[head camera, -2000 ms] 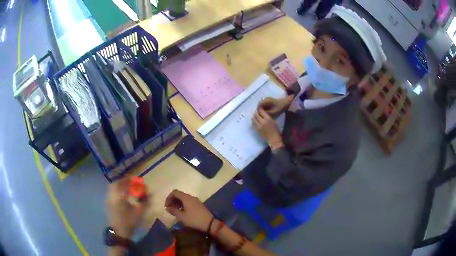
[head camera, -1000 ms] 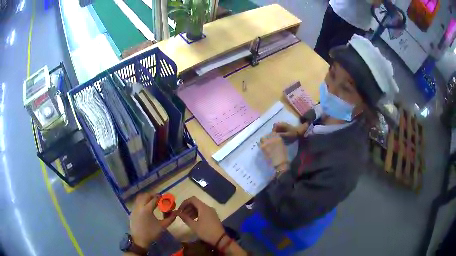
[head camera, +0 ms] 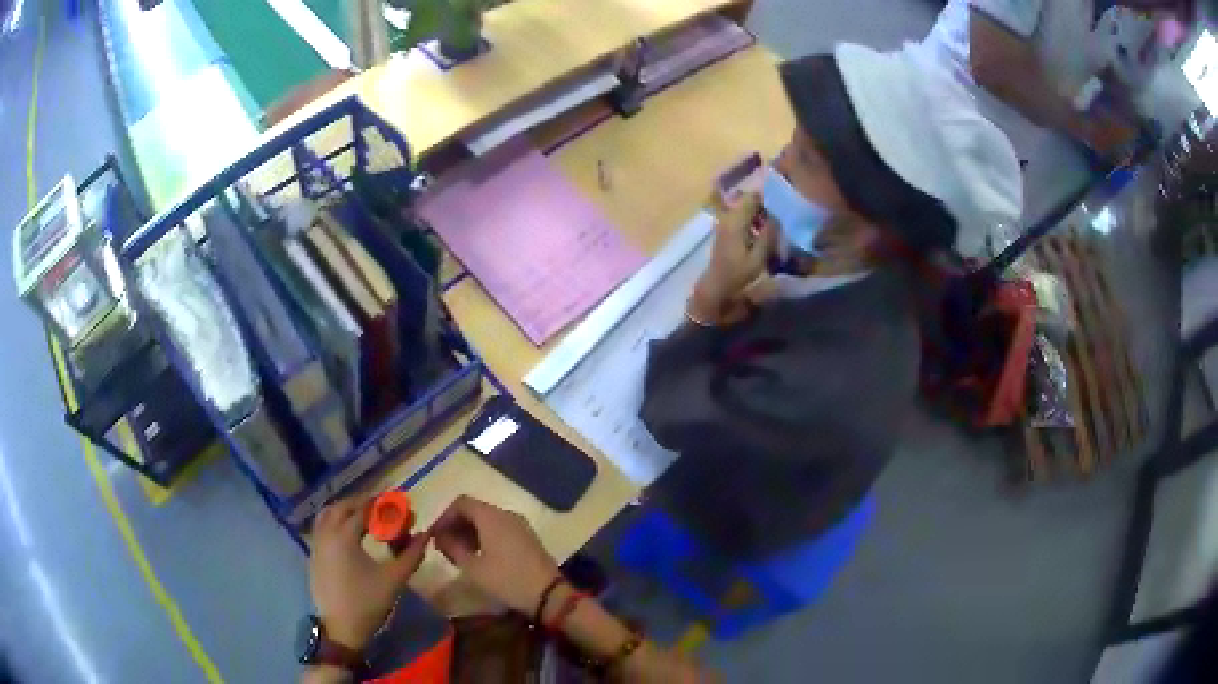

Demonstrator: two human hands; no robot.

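An orange flanged part (head camera: 390, 516) is between the thumb and fingers of my left hand (head camera: 350, 575), its round rim facing up. My right hand (head camera: 492, 551) is just right of it, thumb and fingertips pinched together close to my left thumb tip. Whether a thread or small piece is between the fingertips is too small to tell. Both hands are over the near edge of the light wood desk (head camera: 534, 515).
A black smartphone (head camera: 532, 454), white sheets (head camera: 621, 388) and a pink form (head camera: 534, 241) lie on the desk. A blue file basket (head camera: 381, 448) stands left. A seated person (head camera: 788, 374) is at right on a blue stool (head camera: 801, 568); another person stands behind.
The view has shifted. My hands have come together around the orange part since the oldest frame. The seated person has turned away and raised a hand with the small pink block toward the mask.
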